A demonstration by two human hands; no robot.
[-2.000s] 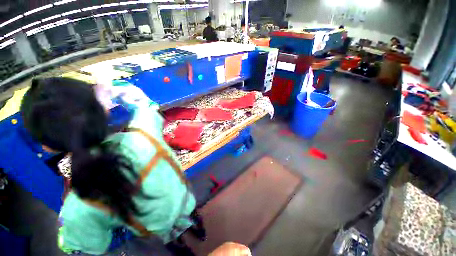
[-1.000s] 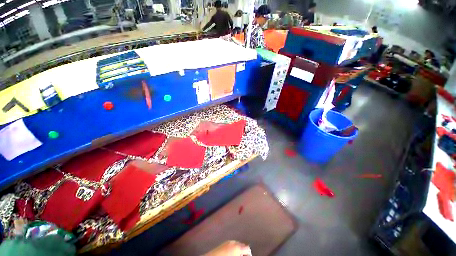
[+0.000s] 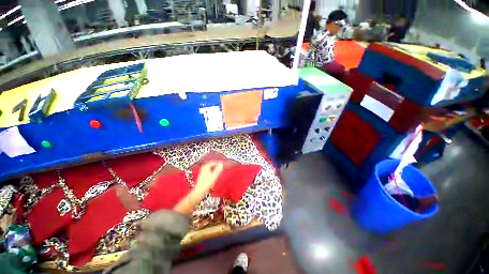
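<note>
My hand (image 3: 209,174), on an arm in a grey-green sleeve rising from the bottom centre, is over the right part of the press bed, at the red cut pieces (image 3: 236,181). It looks like my right hand. Its fingers look curled; the view is too blurred to tell whether it holds anything. The red pieces lie on a leopard-print sheet (image 3: 268,200) that hangs over the bed's right end. My other hand is not in view.
The blue press beam (image 3: 185,115) runs behind the bed, with a blue die (image 3: 115,83) on top. A control box (image 3: 326,120) stands at its end. A blue scrap bin (image 3: 375,206) is at right. A green sleeve shows bottom left; a person stands behind.
The view has moved closer to the bed and turned. My hand has gone from the bottom edge to over the red pieces. The person in green has mostly left the view at lower left.
</note>
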